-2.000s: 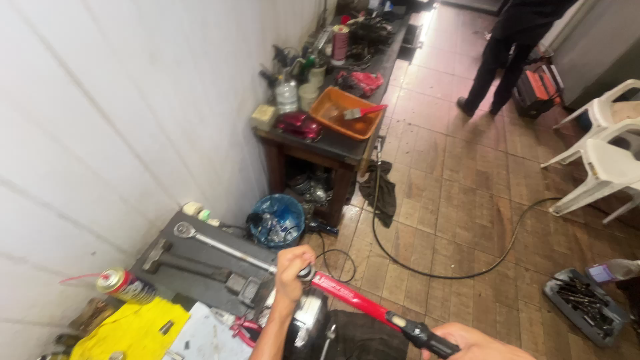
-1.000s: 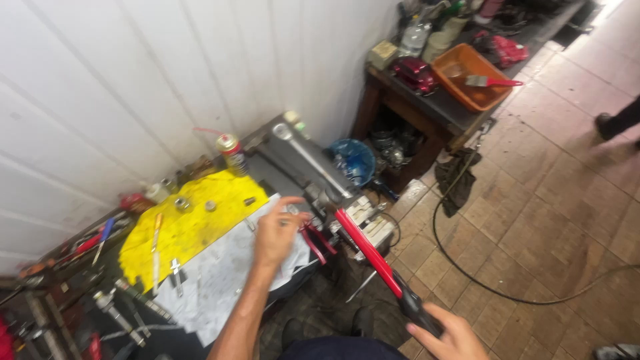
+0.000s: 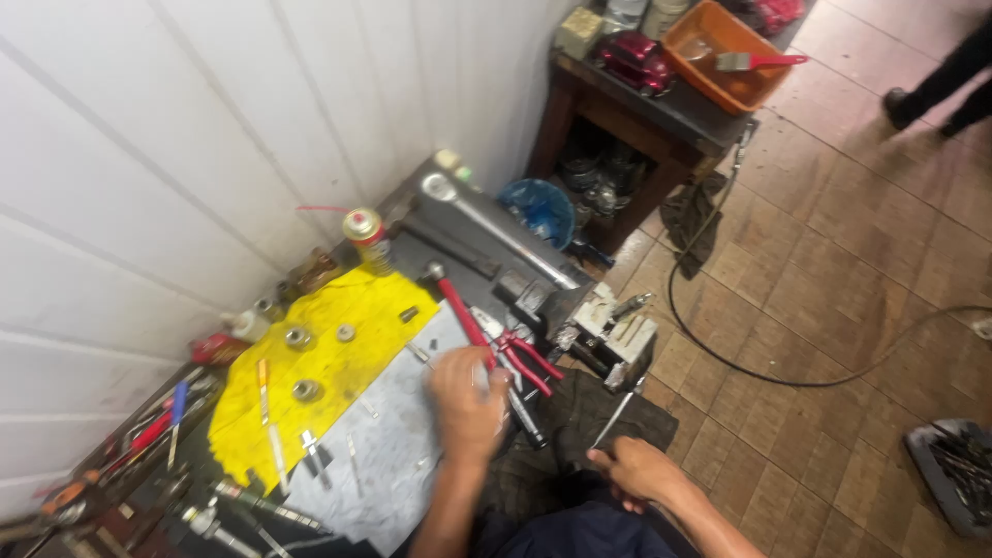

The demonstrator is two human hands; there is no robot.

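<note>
My right hand (image 3: 635, 473) is closed around the lower end of a thin metal rod (image 3: 615, 418) that slants down from a bench vise (image 3: 616, 333). My left hand (image 3: 469, 399), blurred, is over the edge of a grey cloth (image 3: 387, 449), beside red-handled pliers (image 3: 531, 360); whether its fingers hold anything is unclear. A red-shafted wrench (image 3: 463, 311) lies by the pliers, its lower part partly hidden near my left hand. Behind, a long chrome ratchet wrench (image 3: 504, 232) lies diagonally on the bench. Several sockets, one here (image 3: 304, 389), rest on a yellow cloth (image 3: 341, 310).
A spray can (image 3: 368, 236) stands by the wall. Hand tools (image 3: 159, 422) crowd the bench's left side. Beyond are a blue-lined bucket (image 3: 539, 209) and an orange tray (image 3: 709, 74) holding a brush. A black hose (image 3: 736, 376) crosses the floor; a person's legs (image 3: 942, 85) show upper right.
My right hand has let go of the red tool's black handle and taken the thin rod. My left hand, on the tool two seconds ago, is off it. The view has swung toward the bench.
</note>
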